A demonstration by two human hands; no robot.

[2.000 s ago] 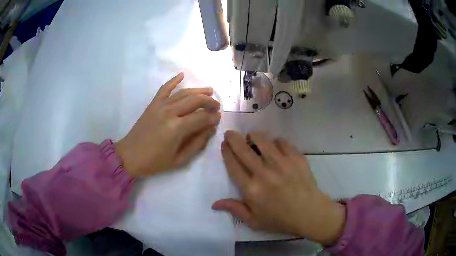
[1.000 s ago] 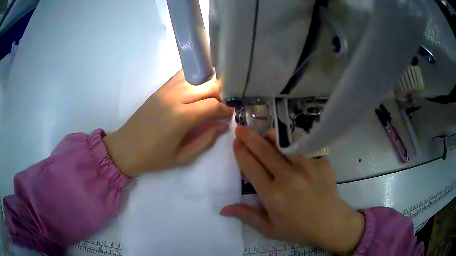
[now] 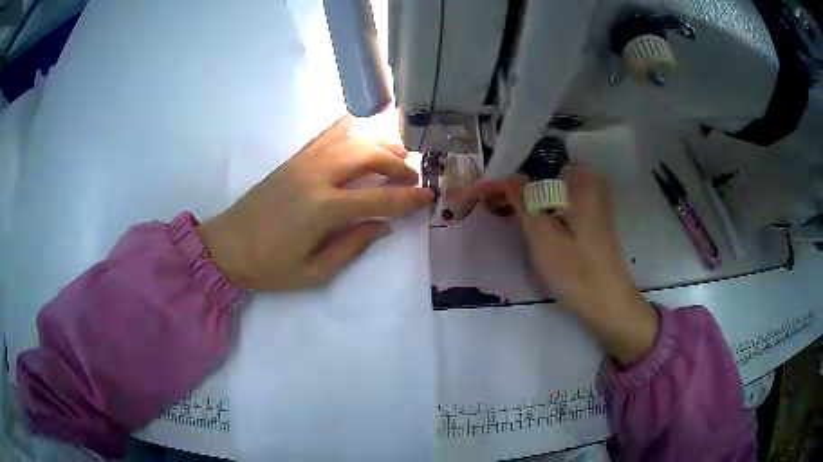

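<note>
The white fabric panel lies over the table, its straight right edge running up to the presser foot and its lower part reaching the front edge. My left hand lies flat on the fabric, fingers spread, fingertips beside the foot. My right hand is blurred, right of the foot, its fingers partly behind the cream ribbed knob. I cannot tell whether it holds anything. The needle tip is too small to make out.
The white machine head stands above the foot, with the grey lamp left of it. Pink-handled snips and a thin pale tool lie at the right. A printed ruler scale runs along the front edge.
My right hand has left the fabric edge and moved up and right, beside the knob. My left hand stays on the fabric near the foot. The view has shifted.
</note>
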